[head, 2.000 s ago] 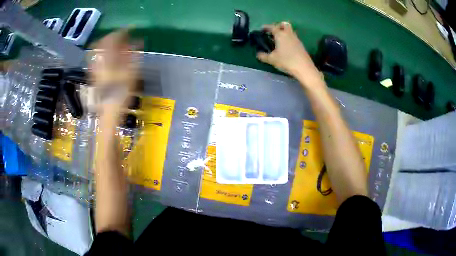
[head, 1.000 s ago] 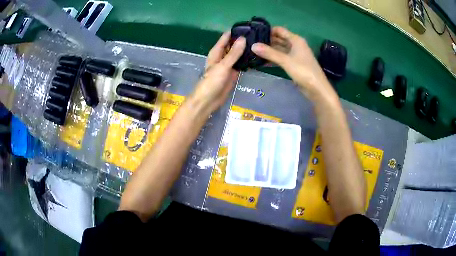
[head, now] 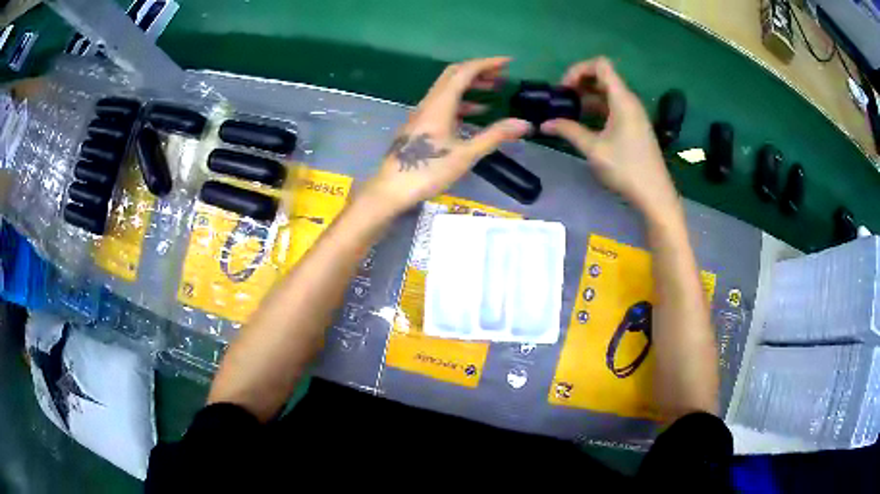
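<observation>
My right hand (head: 613, 121) holds dark oblong units (head: 545, 104) between thumb and fingers over the near edge of the green belt. My left hand (head: 439, 140) is beside them with fingers spread and the thumb tip close to the units; contact is unclear. One black unit (head: 508, 177) lies slantwise on the covered bench below my hands, its upper end partly hidden by my left hand. An empty white inner tray (head: 494, 278) lies in front of me on the printed carton cover.
At left, clear bulk trays (head: 207, 275) hold a row of black units (head: 96, 164) and several loose ones (head: 246, 166). More black units (head: 720, 151) stand along the belt (head: 367, 58) at right. Stacked empty trays (head: 815, 294) are at the right end. A metal upright (head: 121, 39) crosses upper left.
My hands moved right with dark units, and my left hand opened away from them. One black unit now lies on the bench cover. The units on the belt at right have shifted left.
</observation>
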